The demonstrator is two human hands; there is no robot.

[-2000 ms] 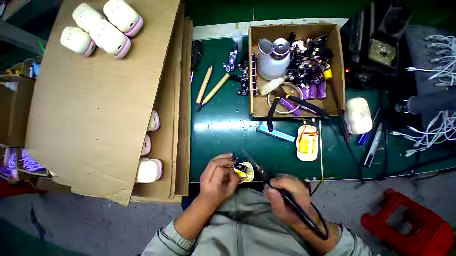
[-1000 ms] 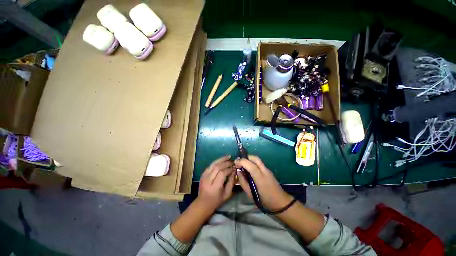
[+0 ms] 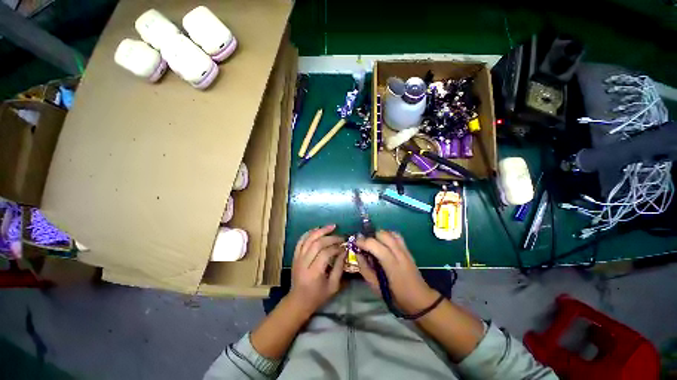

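My left hand (image 3: 318, 267) and my right hand (image 3: 395, 269) are close together at the bench's front edge. Between their fingertips is a small open case half (image 3: 352, 260) with a yellow part inside, mostly hidden by the fingers. My left hand holds its left side. My right hand also holds the black soldering iron (image 3: 364, 223), its tip pointing up and away over the bench, its cord running back over my right wrist. Another open case half (image 3: 447, 215) with an orange-yellow centre lies right of the hands.
Cardboard sheets (image 3: 159, 156) with white cases (image 3: 189, 59) stand at left. A parts box (image 3: 488, 159) with a bottle and cutters is ahead. A light-blue strip (image 3: 407, 200), a white case (image 3: 515, 181) and white cables (image 3: 635, 197) lie right. A red stool (image 3: 586, 341) is lower right.
Since two seconds ago, my right hand has come in from the right to my left hand, and the iron's tip has swung away from the case half. In the last second the case half has become more visible.
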